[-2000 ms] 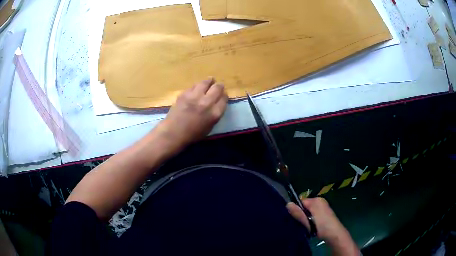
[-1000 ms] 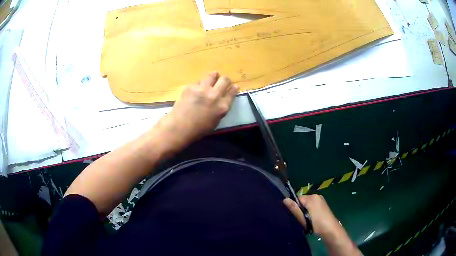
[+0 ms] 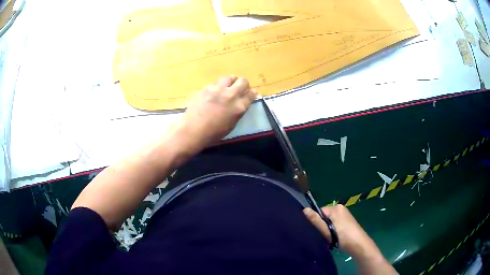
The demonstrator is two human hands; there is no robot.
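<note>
A large tan card template [image 3: 301, 59] with a curved lower edge and a narrow wedge opening lies on white sheet material [image 3: 387, 75]. My left hand [image 3: 223, 107] rests on the template's lower edge, fingers bent, at the sheet's near side. My right hand [image 3: 341, 228], low at the right, holds the handles of long dark shears [image 3: 287, 150]. The blades point up and left, and their tip touches the template's near edge just right of my left fingers. The blades look nearly closed. What lies beneath my left fingers is hidden.
The pale table has a red near edge [image 3: 376, 111]. Small card pieces [image 3: 465, 52] lie at the far right. A folded white material [image 3: 40, 153] is at the left. White offcuts [image 3: 385, 180] and yellow-black tape [image 3: 370, 194] show on the green floor. My dark-clothed body fills the lower middle.
The template has shifted slightly upward and to the right. My left hand has moved a little right, closer to the shears' tip. The shears and right hand have moved only slightly.
</note>
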